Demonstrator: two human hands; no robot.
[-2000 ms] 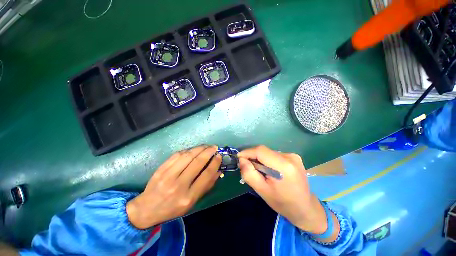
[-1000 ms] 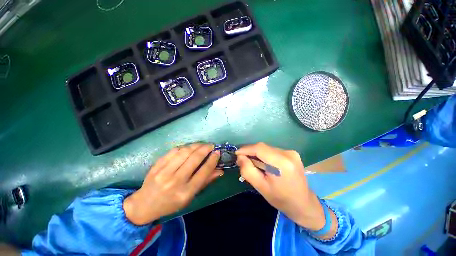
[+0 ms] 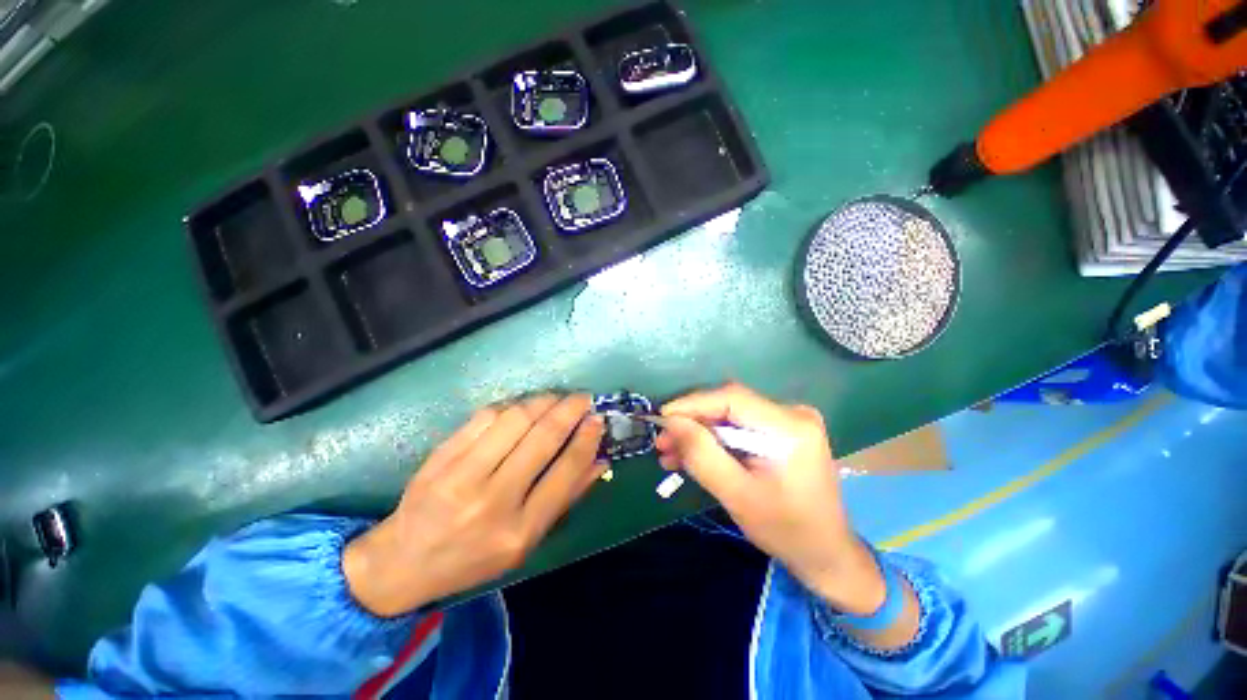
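Observation:
A dark watch case (image 3: pixel 626 429) with a shiny rim and a pale centre lies on the green bench, open side up. My left hand (image 3: pixel 479 492) is bare and holds the case at its left side with the fingertips. My right hand (image 3: pixel 766 479) is bare and grips silver tweezers (image 3: pixel 745 440). Their thin tip reaches over the upper right part of the case. Whether the tip holds a tiny part is too small to tell. A small white piece (image 3: pixel 669 486) lies on the bench below my right fingers.
A black foam tray (image 3: pixel 410 319) with several watch cases lies ahead. The screw dish (image 3: pixel 879 278) is at the right. An orange screwdriver (image 3: pixel 1080 103) hangs above, its tip near the dish's upper rim. Stacked white layers (image 3: pixel 1110 205) are at far right; another case (image 3: pixel 54 533) is at far left.
The orange screwdriver, absent one second ago, shows again at the upper right. My right hand and the tweezers have turned slightly, and the white piece shows more fully.

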